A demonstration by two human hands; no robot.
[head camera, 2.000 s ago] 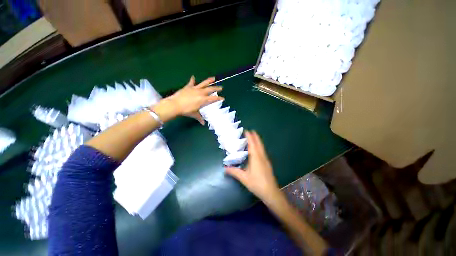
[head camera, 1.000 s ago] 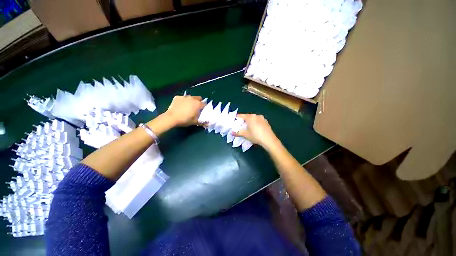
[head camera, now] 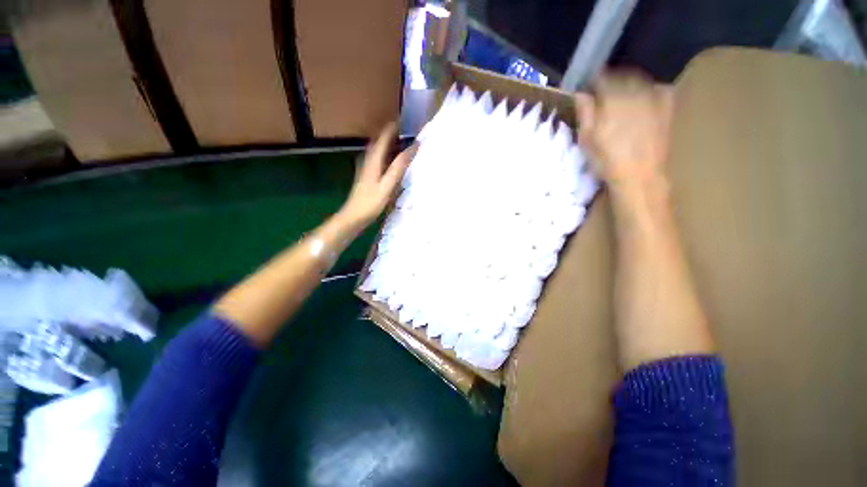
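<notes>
An inner box (head camera: 433,344) stands on the green table, packed with rows of white pointed sheets (head camera: 485,219). Its large brown lid flap (head camera: 761,276) is folded out to the right. My left hand (head camera: 377,183) is at the box's left edge, fingers spread, holding nothing that shows. My right hand (head camera: 627,128) is blurred at the box's far right corner, by the lid flap; its grip there is unclear. No wrapped row shows apart from those in the box.
White sheet row (head camera: 67,300), small white parts (head camera: 52,357) and a stack of sheets (head camera: 68,433) lie at the left on the green table (head camera: 238,200). Brown cartons (head camera: 219,67) stand behind. A shiny yellow-brown bundle (head camera: 423,352) is under the box.
The view has shifted right and up. My hands have moved from the short white row over the table to the box's far sides. The short row no longer shows between them.
</notes>
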